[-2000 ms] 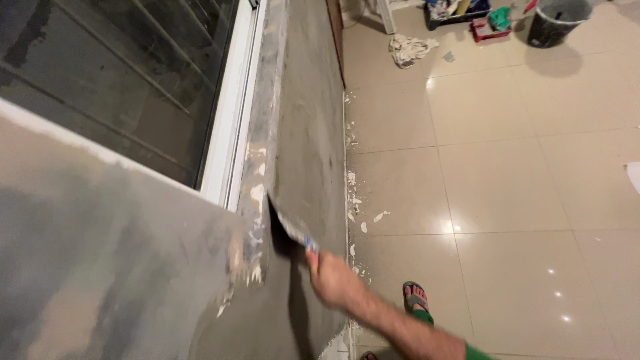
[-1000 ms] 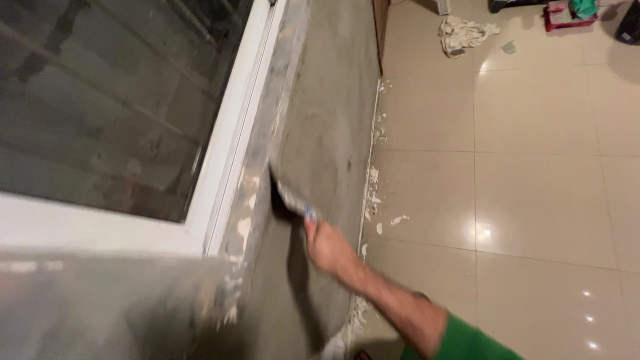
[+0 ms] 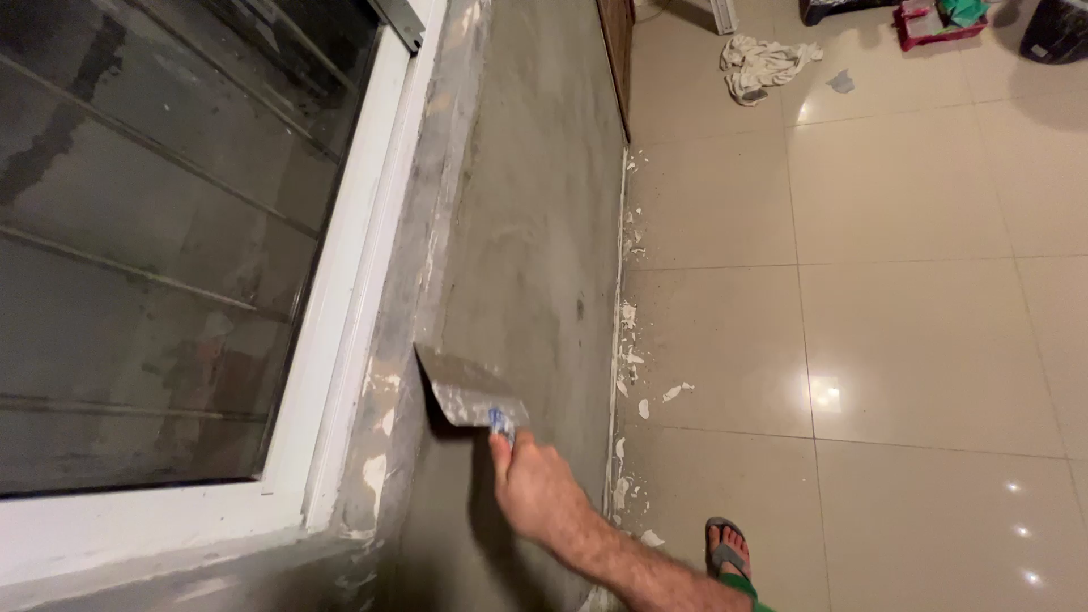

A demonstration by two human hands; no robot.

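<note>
My right hand (image 3: 540, 489) is closed on the handle of a wide metal putty knife (image 3: 472, 395), its thumb beside a blue patch near the blade. The blade lies against the grey plastered wall (image 3: 535, 212), with one corner at the edge of the window ledge (image 3: 399, 289). Pale, chipped patches mark that ledge beside the white window frame (image 3: 348, 314). A dark shadow falls on the wall under the blade and arm. My left hand is out of view.
White flakes (image 3: 631, 316) lie along the foot of the wall on the tiled floor (image 3: 918, 340). A crumpled cloth (image 3: 765, 66), a red tray (image 3: 939, 24) and a black bucket (image 3: 1056, 32) stand farther off. My sandalled foot (image 3: 727, 544) is at the bottom.
The view has shifted. The putty knife stays in my right hand; its blade now shows its broad face, where it looked narrower and darker before.
</note>
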